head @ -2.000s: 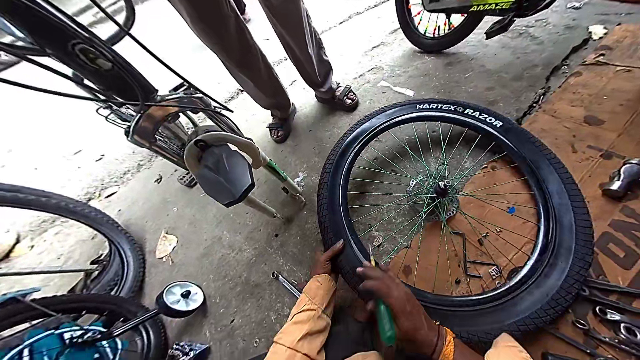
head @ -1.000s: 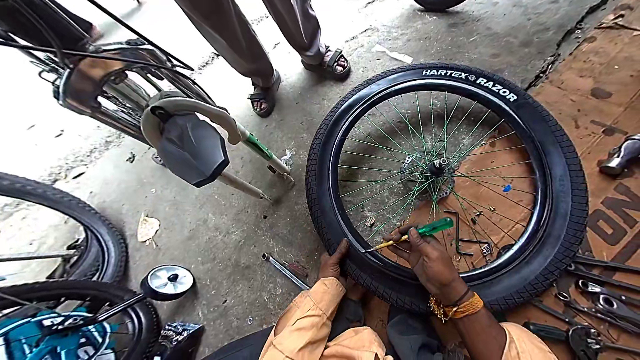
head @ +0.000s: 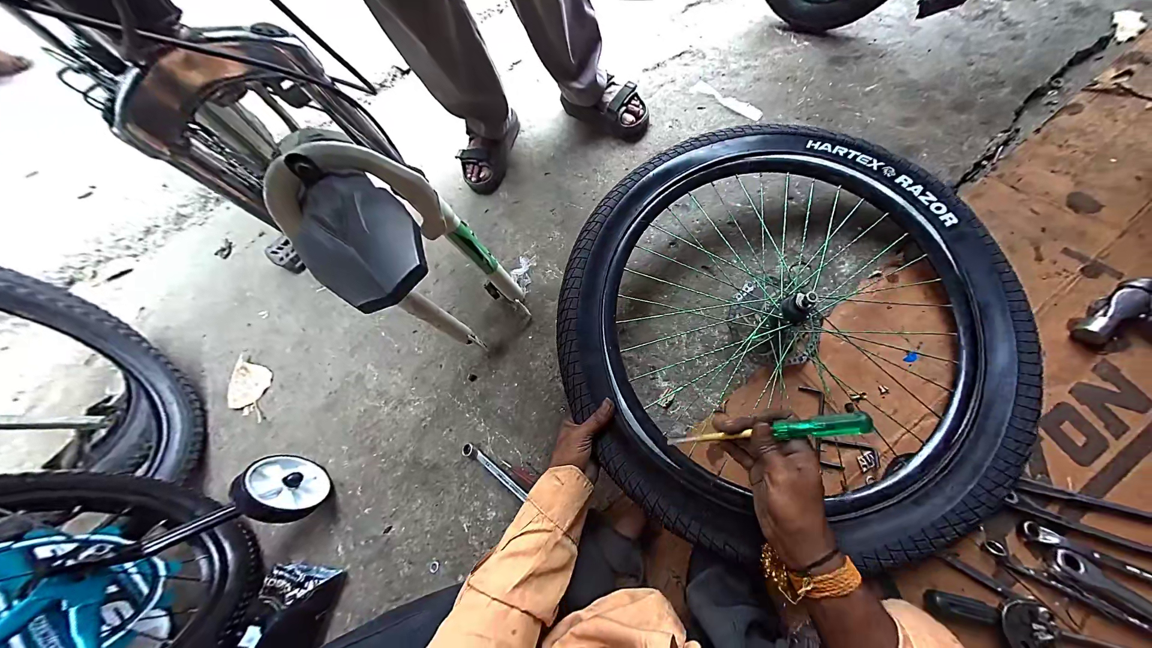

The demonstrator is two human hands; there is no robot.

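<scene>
A bicycle wheel (head: 999,360) with a black Hartex Razor tyre, green spokes and a disc rotor leans low before me. My left hand (head: 583,441) grips its tyre at the lower left, thumb on the sidewall. My right hand (head: 781,468) holds a screwdriver (head: 823,426) by its green translucent handle and the yellow part of its shaft. The screwdriver's tip points left and meets the rim's inner edge at the lower left; whether it is under the tyre bead, I cannot tell.
Wrenches (head: 1080,567) and other tools lie at the lower right on printed cardboard (head: 1062,270). A bicycle fork (head: 432,211) stands at the upper left, near a person's sandalled feet (head: 486,157). At the lower left are a training wheel (head: 282,488) and more bicycle tyres. A metal tube (head: 493,470) lies beside my left sleeve.
Two seconds ago the screwdriver's green handle pointed down toward me; now it points right and the shaft lies nearly level across the rim. My left hand stays on the tyre.
</scene>
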